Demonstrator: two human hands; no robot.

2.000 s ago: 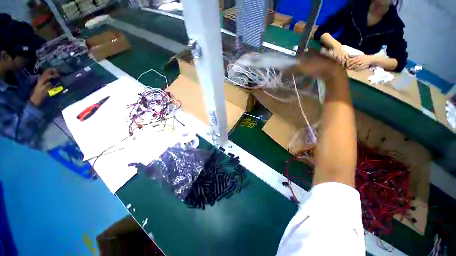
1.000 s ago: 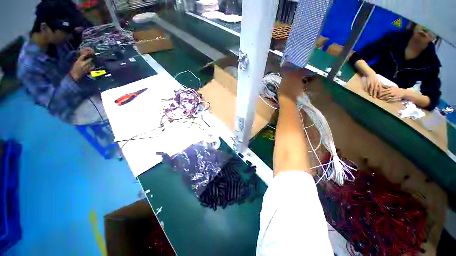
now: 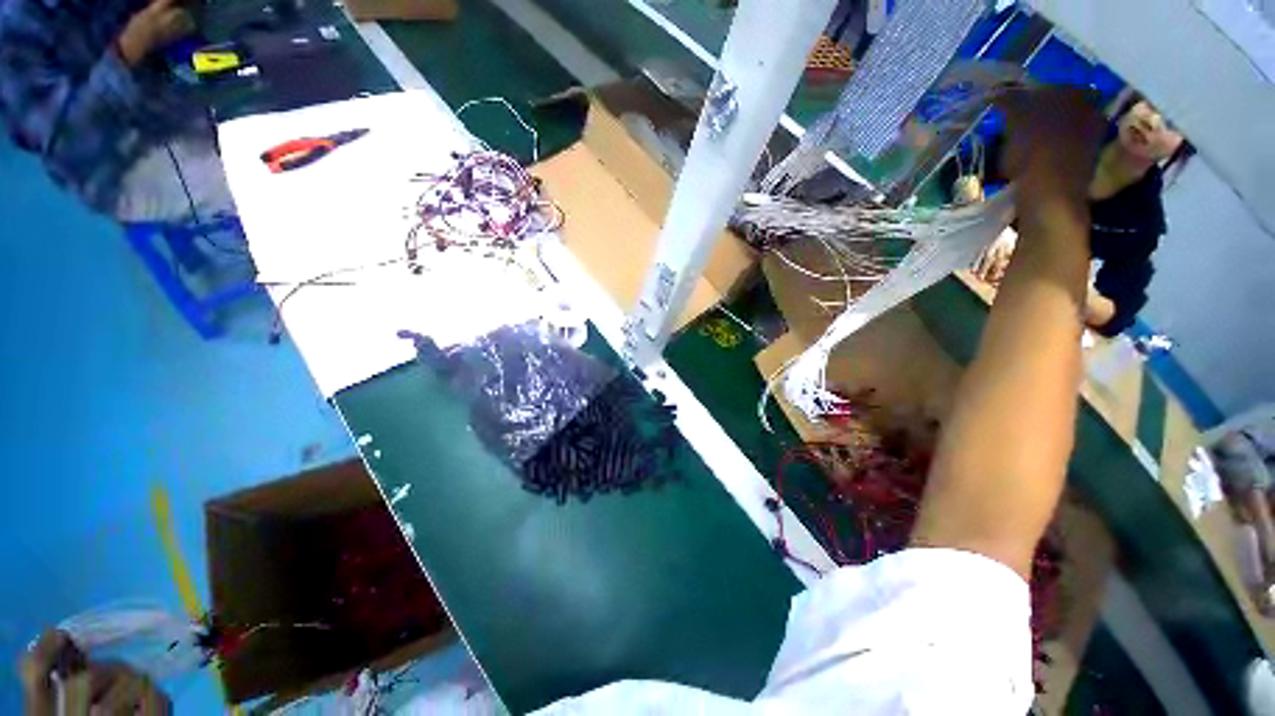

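My right hand (image 3: pixel 1056 147), bare and blurred, is raised at the upper right. It grips a white cable bundle (image 3: pixel 895 287), whose frayed lower ends hang above a heap of red-and-black lead wires (image 3: pixel 874 490). My forearm hides part of the heap. My left hand (image 3: pixel 91 688) is cut off at the bottom left corner and holds white cables (image 3: pixel 133 625) with small red and dark ends. Loose black sleeves (image 3: pixel 594 448) lie on the green bench at the mouth of a crinkled clear plastic bag (image 3: pixel 510 385).
A white metal upright (image 3: pixel 720 154) stands beside an open carton (image 3: pixel 615 168). Red-handled pliers (image 3: pixel 311 148) and a mixed wire bundle (image 3: pixel 483 203) lie on white paper (image 3: pixel 336 301). A cardboard box (image 3: pixel 287 588) is below the bench edge. One person sits upper left, another upper right.
My right hand has moved up and right, drawing the white cable bundle with it. My left hand has come into view at bottom left. The view has shifted.
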